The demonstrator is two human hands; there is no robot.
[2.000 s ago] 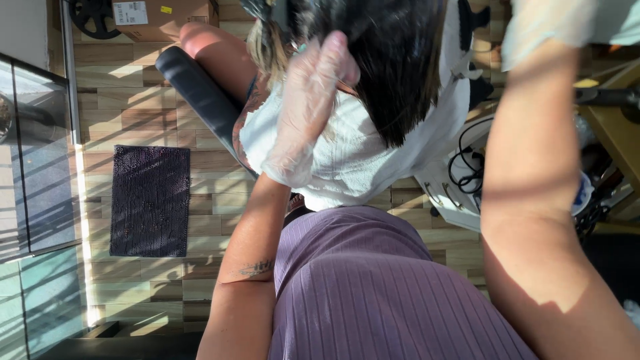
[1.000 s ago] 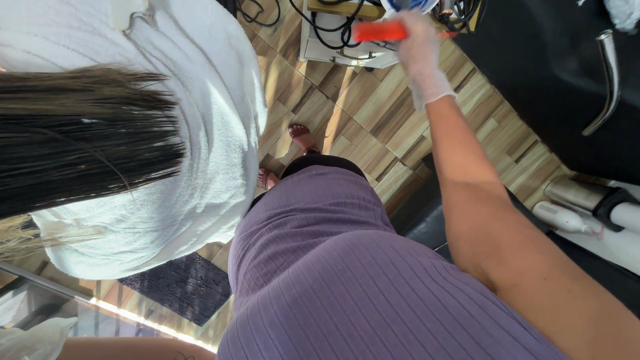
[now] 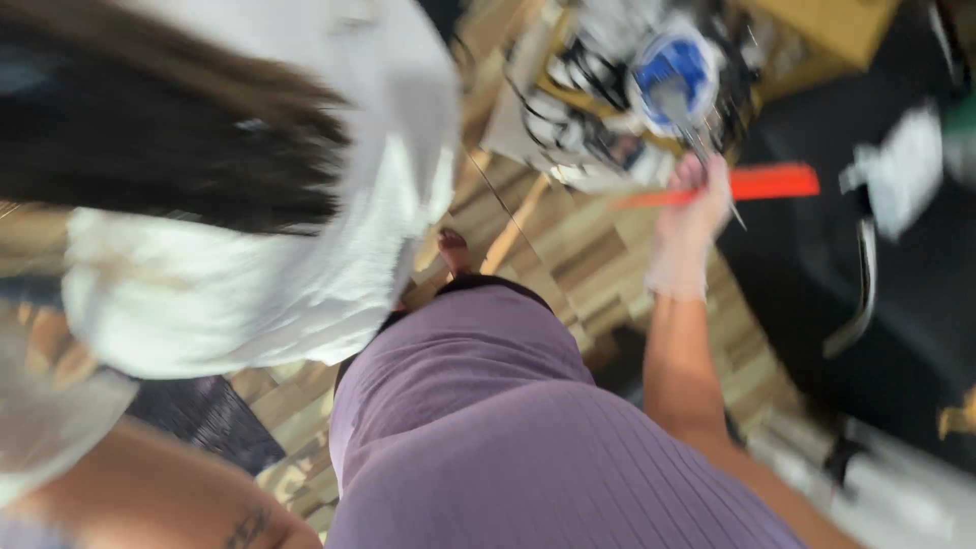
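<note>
In a clear disposable glove, my right hand (image 3: 695, 206) holds an orange-red tail comb (image 3: 770, 181) and the grey handle of a brush (image 3: 690, 126). The brush's head rests in a white bowl (image 3: 715, 84) with a bright blue inside, beyond my fingers. My left hand (image 3: 61, 412), also gloved, is blurred at the left edge, below the white towel; whether it holds anything cannot be told. Long dark hair (image 3: 175, 130) with lighter brown strands lies over the white towel (image 3: 305, 297) on a seated person's shoulders.
A white trolley (image 3: 511, 130) with black cables stands under the bowl. To the right are a black surface (image 3: 823, 282), a curved metal handle (image 3: 865, 290) and a crumpled white thing (image 3: 903, 175). A dark mat (image 3: 206, 419) lies on the wood-patterned floor (image 3: 602, 259) at lower left.
My right hand, which held the orange-red comb one second ago, now also has the brush at the bowl. The view has swung right since two seconds ago, when my left hand was at the hair.
</note>
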